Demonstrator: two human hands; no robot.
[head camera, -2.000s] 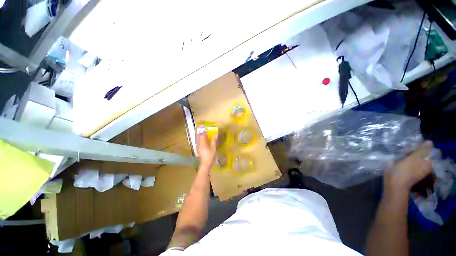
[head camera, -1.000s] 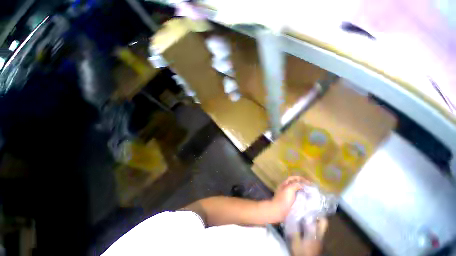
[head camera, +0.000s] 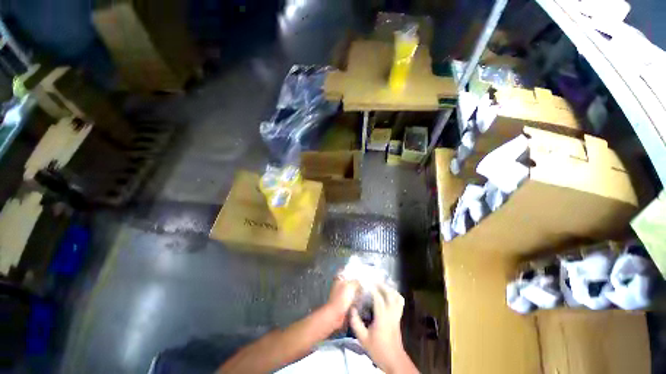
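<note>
My left hand (head camera: 342, 298) and my right hand (head camera: 383, 321) are close together low in the middle of the view. Both hold a crumpled clear plastic bag (head camera: 367, 273), bunched up and whitish, above the floor. Parts of the bag are hidden by my fingers. Ahead, bagged yellow tape rolls (head camera: 287, 201) stand on a closed brown carton (head camera: 252, 219); clear plastic sticks up from their top.
A yellow tape stack (head camera: 402, 62) stands on a cardboard-covered table (head camera: 358, 84). Open cartons of wrapped parts (head camera: 555, 190) line the right side. A lined dark bin (head camera: 299, 109) is beyond the carton. Blue containers (head camera: 71, 250) are at left.
The view has swung from the cardboard with loose tape rolls to the floor area with cartons. The right hand, earlier holding the spread-out bag, now bunches it together with the left hand.
</note>
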